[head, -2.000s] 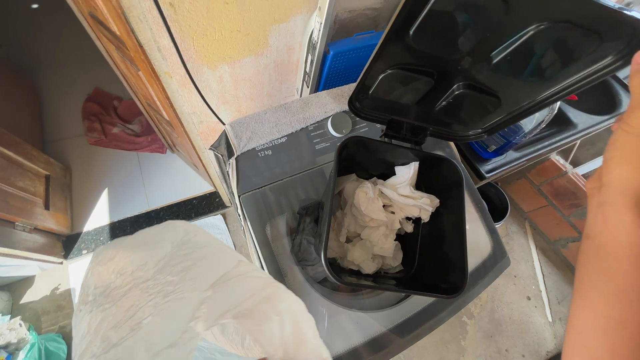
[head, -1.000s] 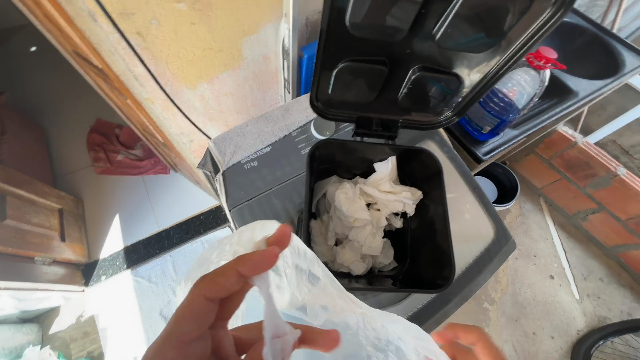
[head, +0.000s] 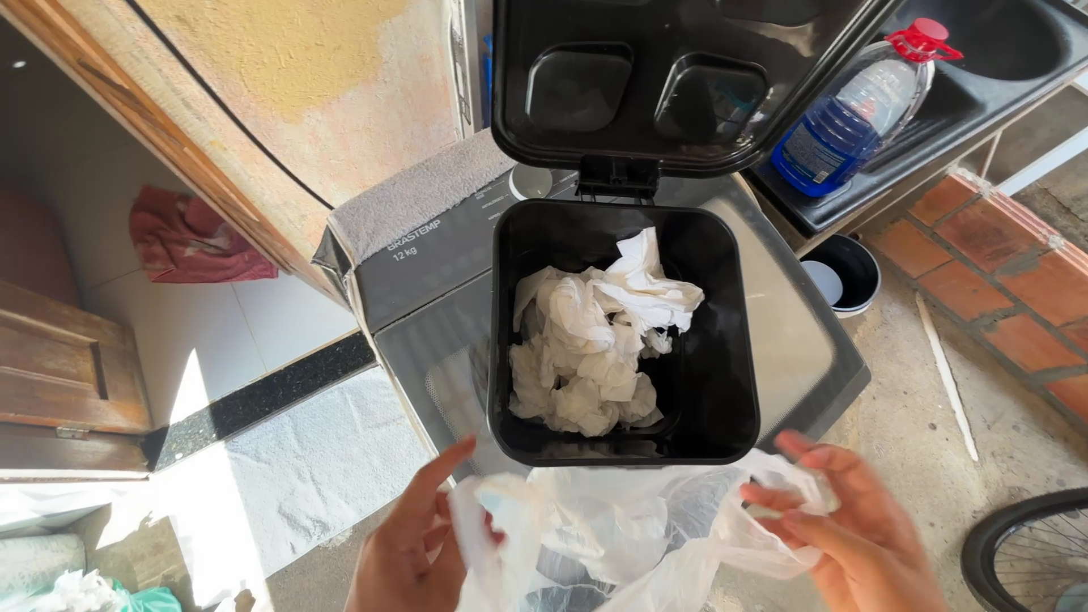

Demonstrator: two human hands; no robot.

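Note:
A black plastic bin stands on the lid of a grey washing machine, its black lid raised at the back. Crumpled white paper lies inside, mostly on the left. In front of the bin hangs a translucent white plastic bag, its mouth spread between my hands. My left hand grips the bag's left edge, and my right hand grips its right edge; both are slightly blurred. The bag lies close against the bin's front rim; whether they touch is unclear.
A bottle of blue liquid rests on a black sink at the upper right. Below it are a dark bucket and a low brick wall. A bicycle wheel is lower right; a red cloth lies on the tiled floor at left.
The right hand was at the raised bin lid two seconds ago; now it holds the bag. My left hand has come into view. The bag has moved from the lower left to the bin's front.

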